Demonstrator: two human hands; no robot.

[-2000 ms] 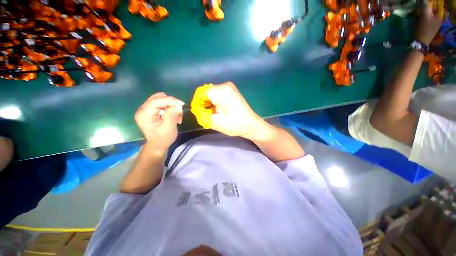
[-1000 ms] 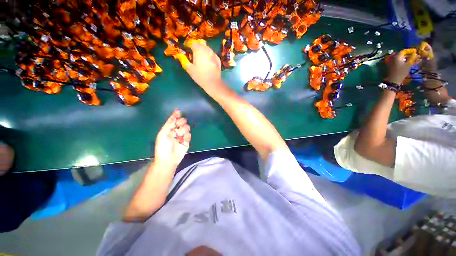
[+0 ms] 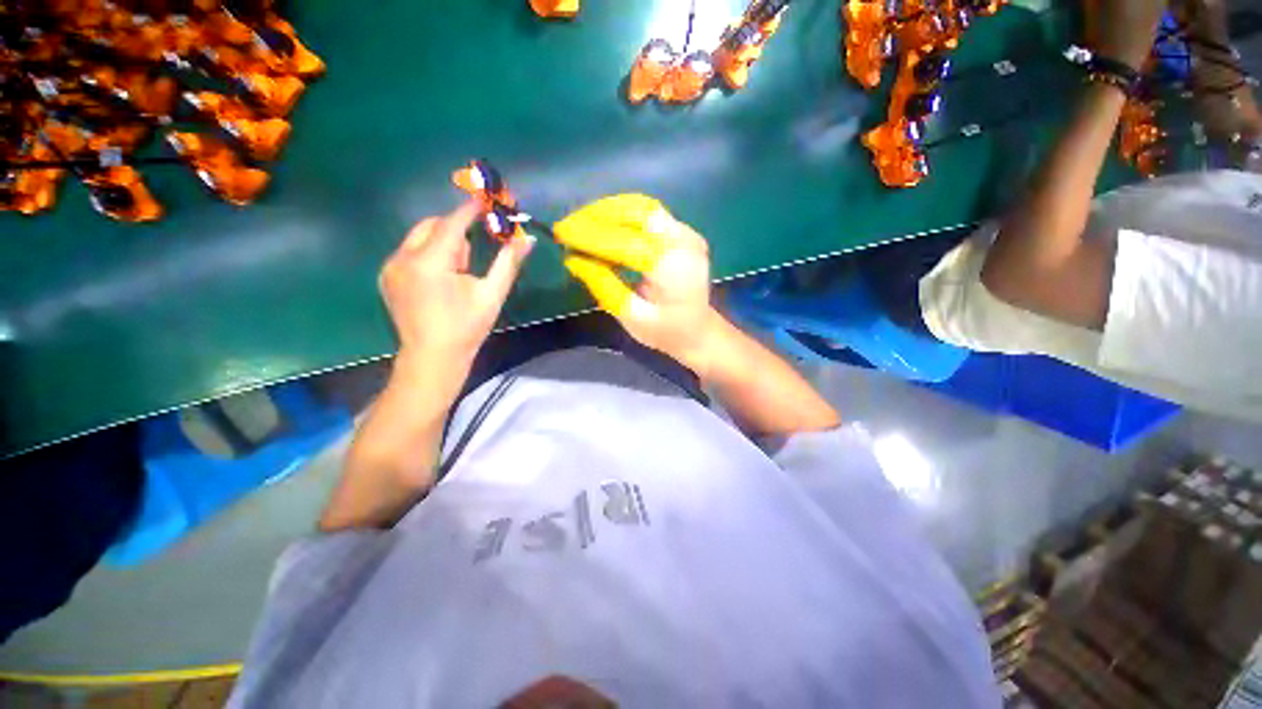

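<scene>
An orange-and-black part (image 3: pixel 491 197) is held above the near edge of the green bench. My left hand (image 3: pixel 446 284) is bare and pinches the part between thumb and fingers. A short black cable lead (image 3: pixel 540 226) runs from the part towards my right hand. My right hand (image 3: pixel 639 270) wears yellow finger covers and has its fingertips at the cable's far end. The cable end is hidden by the yellow fingertips. A small pale tip shows by my left fingertips.
The green bench (image 3: pixel 374 180) bears a large pile of orange parts (image 3: pixel 222 159) at far left and smaller groups (image 3: pixel 897 150) at the right. Another person's arm (image 3: pixel 1059 208) is at the right. Blue bins (image 3: pixel 1073 395) stand below the bench edge.
My right hand has come back from the far pile to beside my left hand. My left hand, empty a second ago, now holds an orange part. The camera view has shifted.
</scene>
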